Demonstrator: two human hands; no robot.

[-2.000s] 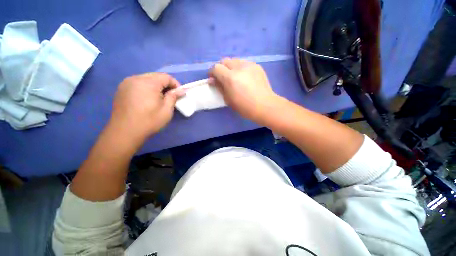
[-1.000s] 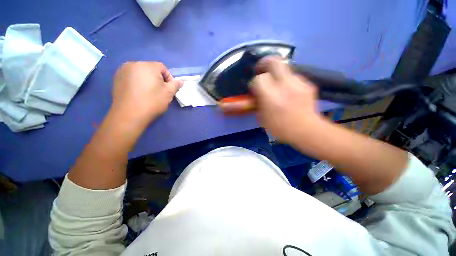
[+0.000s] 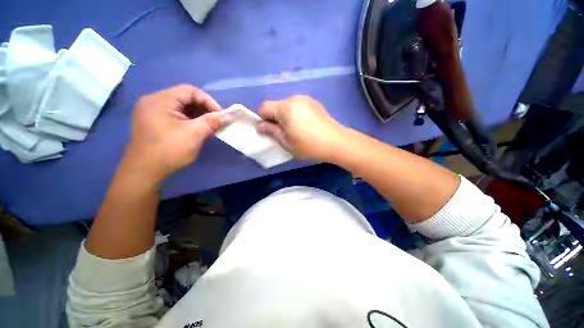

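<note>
A small white fabric piece [image 3: 255, 139] is held slanting between my two hands, near the table's front edge. My left hand [image 3: 170, 128] pinches its upper left corner between thumb and fingers. My right hand [image 3: 306, 127] grips its right long side, with the fingertips on the cloth. The steam iron [image 3: 400, 54], with a dark body, shiny rim and reddish-brown handle, stands at the right, apart from both hands.
Flat white pieces [image 3: 80, 86] overlap in a fan on the blue-violet cloth [image 3: 256, 192] at left. Another white piece [image 3: 199, 8] is cut off at the top edge. A black hose [image 3: 472, 144] runs from the iron to the lower right. Clutter lies below the table edge.
One second ago my right hand held the iron on the piece; now the iron is at the right, released, and my right hand holds the fabric. The piece is now tilted down to the right.
</note>
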